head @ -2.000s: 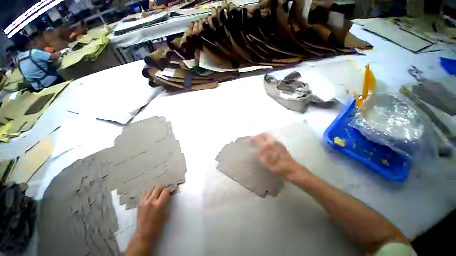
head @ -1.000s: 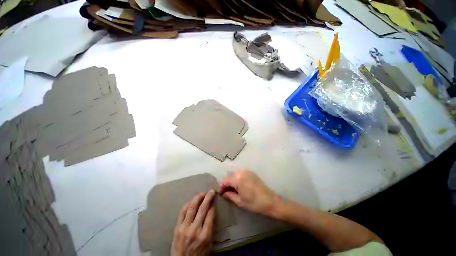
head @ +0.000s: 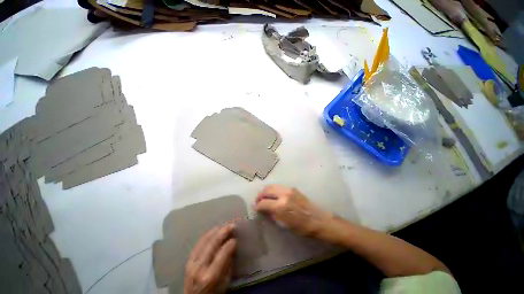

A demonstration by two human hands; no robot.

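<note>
A grey-taupe cut panel lies flat on the pale work sheet near the table's front edge, with rounded corners and stepped notches. My left hand rests on its middle, fingers together, pressing it down. My right hand is at the panel's upper right edge, thumb and fingertips close together; whether they pinch the edge is too blurred to tell. A small pile of the same panels lies just beyond the hands.
Waiting panels lie in overlapping rows at left. A blue tray with yellow sticks and a plastic-covered bowl stands right. A crumpled grey strip lies beyond. Brown leather parts line the back. White sheets lie upper left.
My hands have come back from the waiting panels and the pile to a panel at the front edge. In the last second, my left hand slid slightly left and down; my right hand rose slightly.
</note>
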